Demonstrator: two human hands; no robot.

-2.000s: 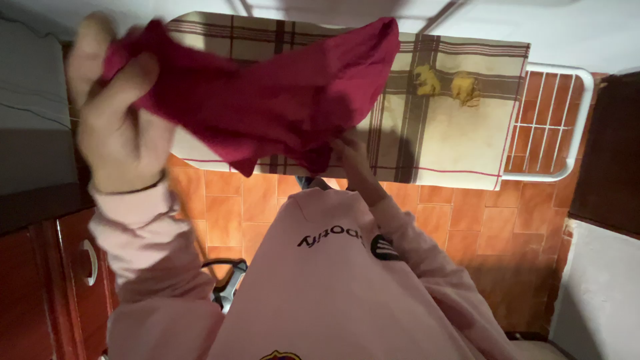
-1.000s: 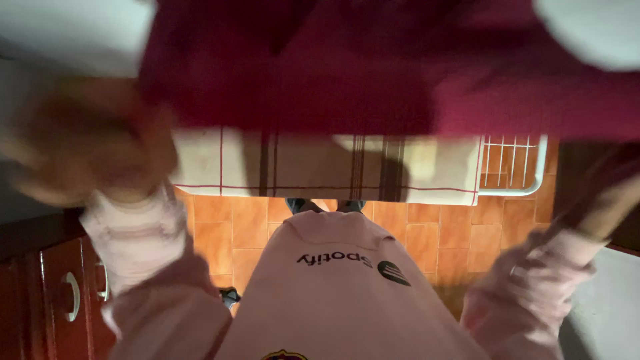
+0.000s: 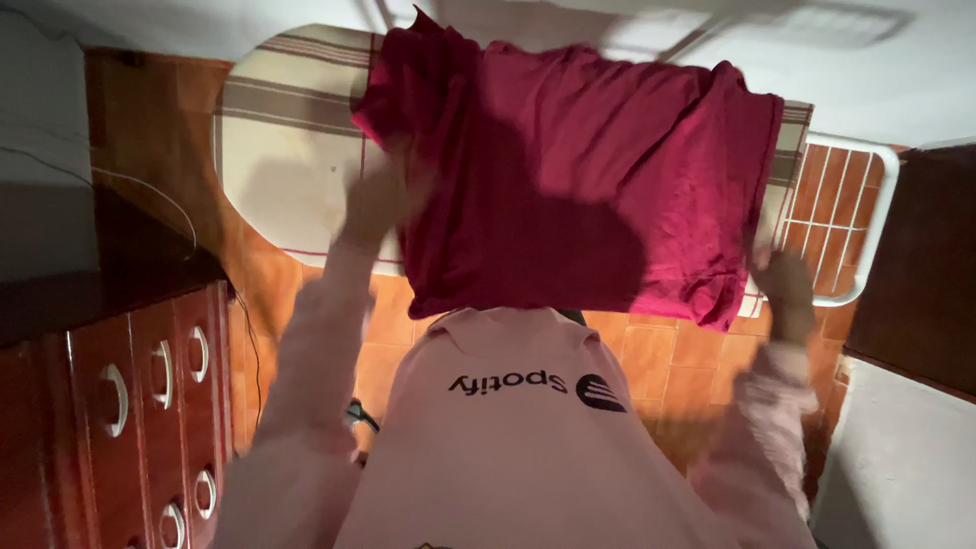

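Observation:
A dark red cloth garment [image 3: 564, 183] lies spread and wrinkled across an ironing board [image 3: 282, 175] with a striped cover, its left end bunched. My left hand [image 3: 385, 191] is blurred at the garment's left edge; whether its fingers touch or grip the fabric cannot be told. Beside the garment's lower right edge is my right hand [image 3: 785, 290], also blurred, over the board's right end. Its finger positions are unclear.
The board's white wire rack [image 3: 846, 221] extends at the right. A reddish wooden drawer unit [image 3: 152, 396] with pale handles stands at lower left. A white wall [image 3: 823, 69] runs behind the board, and a thin cable hangs at left.
The red garment was bunched in the air, then stretched out in front of me; now it lies over the board. It covers the part where yellow items lay two seconds ago.

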